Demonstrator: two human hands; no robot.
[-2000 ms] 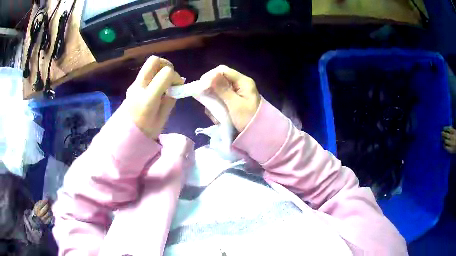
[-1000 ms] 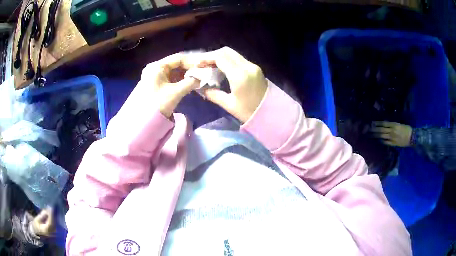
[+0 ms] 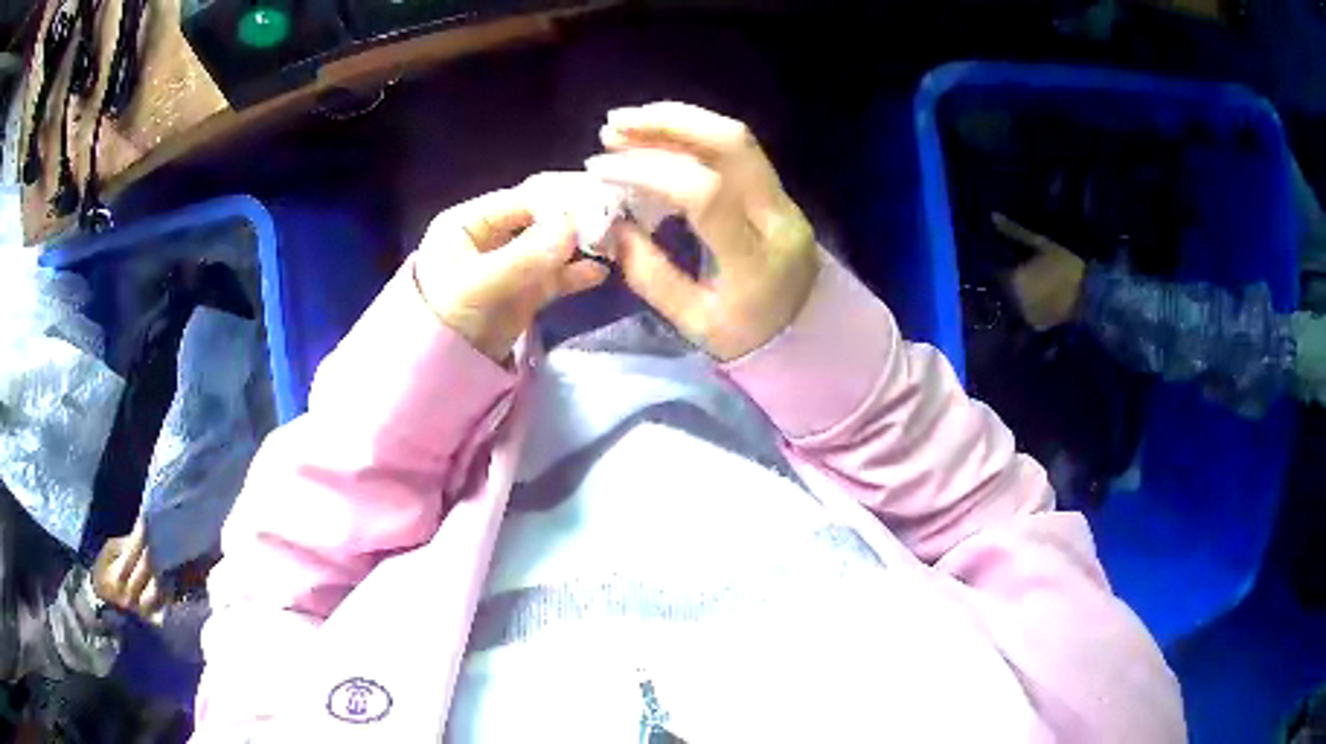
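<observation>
A small crumpled whitish strip (image 3: pixel 601 218) is held between both hands in front of my chest. My left hand (image 3: pixel 509 259) pinches it from the left with thumb and fingers. My right hand (image 3: pixel 720 230) holds its other side, thumb below and fingers curved above, with a dark gap between thumb and fingers. The fingers hide much of the strip. What it is made of cannot be told.
A blue bin (image 3: pixel 939 247) with dark parts stands at right, another person's hand (image 3: pixel 1050 279) reaching into it. Another blue bin (image 3: pixel 268 291) with whitish wrap (image 3: pixel 204 422) stands at left, a person's hand (image 3: pixel 128 574) beside it. Black cords (image 3: pixel 80 102) lie on the bench, near a green button (image 3: pixel 263 26).
The longer white strip stretched between my hands is now bunched small at my fingertips. The view has shifted so the press is mostly out of frame. Another person's hand has reached into the right bin.
</observation>
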